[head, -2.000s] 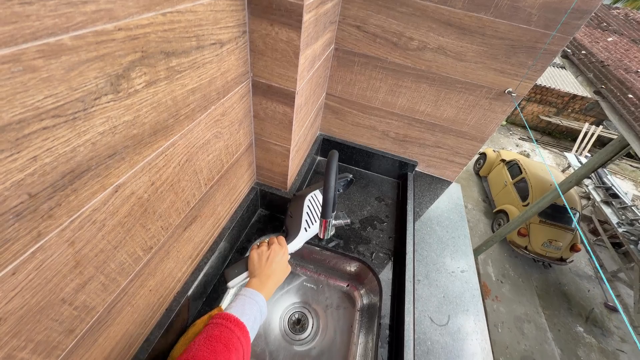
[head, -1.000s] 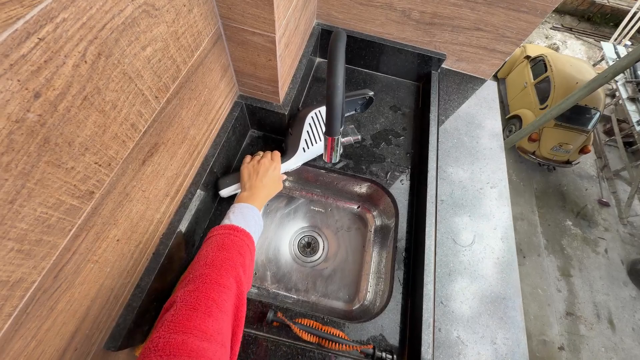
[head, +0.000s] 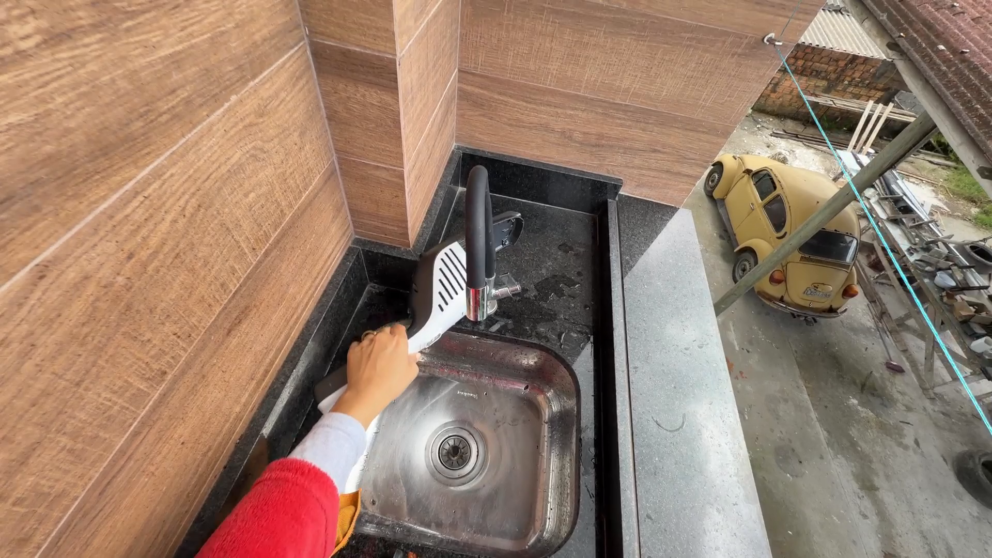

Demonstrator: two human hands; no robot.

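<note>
My left hand [head: 380,372], at the end of a red fleece sleeve with a pale cuff, is closed around the handle of a white and black handheld device [head: 445,287] with a slotted housing. The device lies slantwise at the back left of the stainless steel sink [head: 558,434], partly behind the black, curved faucet spout [head: 477,225]. Its black far end [head: 508,229] shows behind the spout. The faucet has a chrome tip and a small side fitting. White material and a mustard-yellow edge [head: 348,519] show beside my sleeve. My right hand is out of view.
A wet black stone countertop [head: 542,256] with raised edges surrounds the sink. Wood-look walls [head: 194,232] rise at the left and back. To the right are a grey stone ledge [head: 682,372], a drop to a yard, a yellow car [head: 798,225] and a taut turquoise line [head: 876,209].
My left hand stays on the device's handle. The orange coiled cord seen near the front of the sink one second ago is mostly out of view, as the view has shifted.
</note>
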